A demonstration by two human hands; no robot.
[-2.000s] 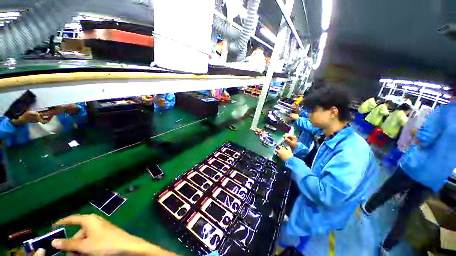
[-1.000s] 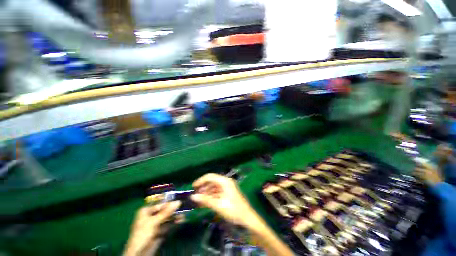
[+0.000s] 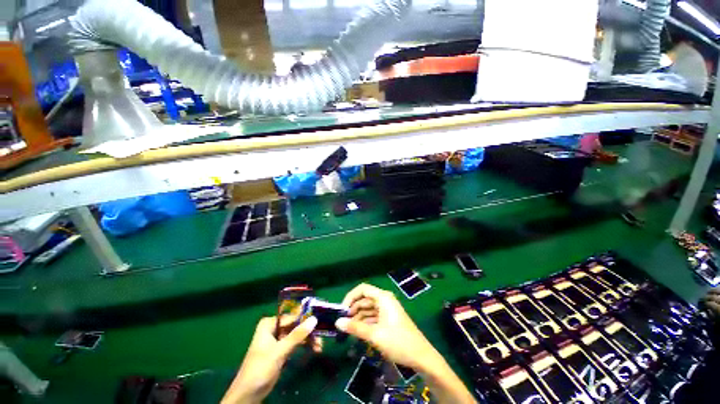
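Observation:
My left hand (image 3: 272,347) holds a dark red-and-black phone housing (image 3: 290,303) upright at the lower middle. My right hand (image 3: 377,316) grips the right end of an LCD module (image 3: 325,314), a small dark rectangle with a silver-white edge. The module's left end lies against the housing, by my left thumb. Whether it is seated in the housing cannot be told. Loose LCD modules (image 3: 363,380) lie just below my hands, partly hidden by my right forearm.
A black blister tray (image 3: 458,306) with rows of gold-pink-bordered housings is at right. Paired screens (image 3: 409,282) and a part-built phone (image 3: 468,264) lie beyond my right hand. Dark red housings (image 3: 151,390) lie lower left. A white-edged shelf (image 3: 395,140) crosses above; a compartment tray (image 3: 254,225) stands behind.
The view has swung from the right toward straight ahead. Both hands now show near the middle, with the housing more upright in my left hand. My right hand stays on the LCD module.

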